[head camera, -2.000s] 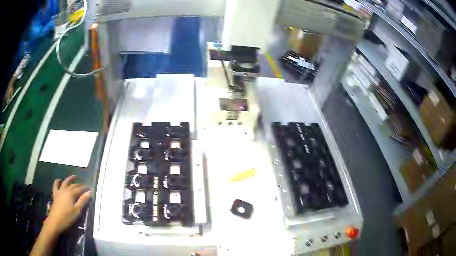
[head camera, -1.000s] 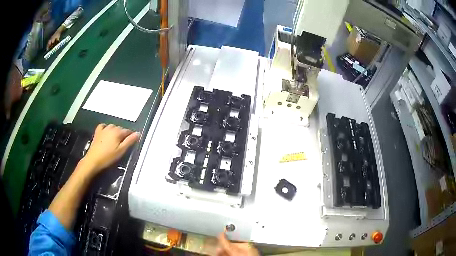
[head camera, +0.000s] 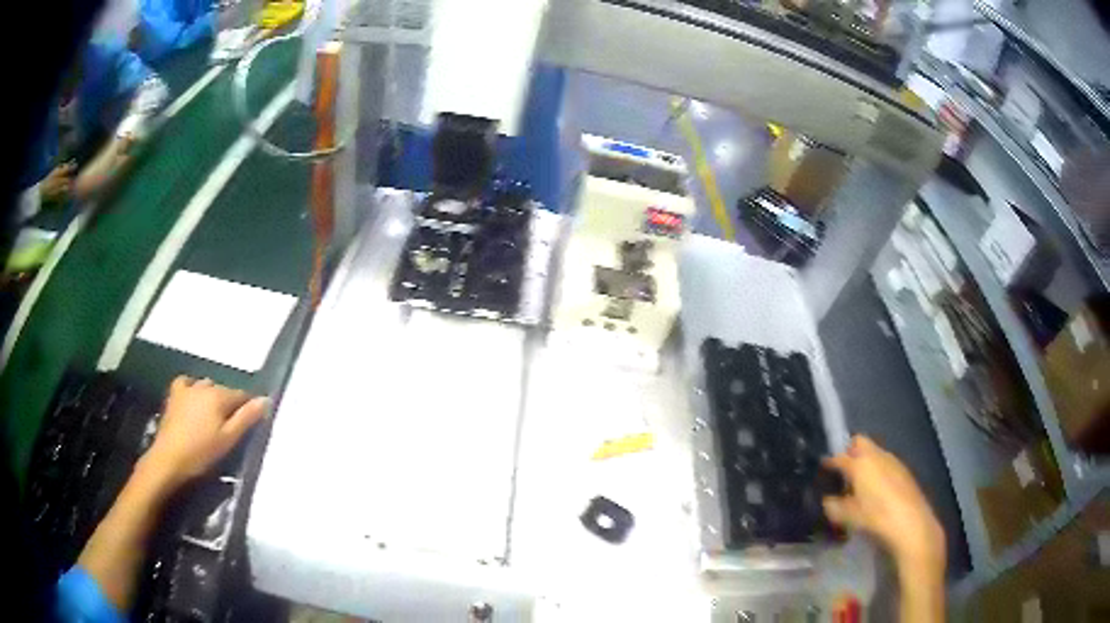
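Observation:
My left hand (head camera: 201, 428) rests over the black blister tray (head camera: 91, 456) at the lower left; its fingertips are bent down and whether it grips anything is unclear. My right hand (head camera: 886, 497) is at the right edge of the right-hand fixture (head camera: 767, 444), fingertips against its lower right part; a dark piece seems to be at the fingers, blurred. The left fixture (head camera: 463, 262) sits at the back of the left bed, under the dark driver head (head camera: 463, 152). A loose black housing (head camera: 606, 520) lies on the white machine top.
A cream screw feeder (head camera: 621, 250) stands between the beds. A yellow strip (head camera: 623, 445) lies on the machine top. A white paper sheet (head camera: 219, 320) lies on the green belt. Shelves with cartons stand at right. Another person's blue sleeve (head camera: 110, 73) shows upper left.
The left fixture has slid back under the driver head. My right hand has moved from the left bed's front button to the right-hand fixture. My left hand has stayed over the tray.

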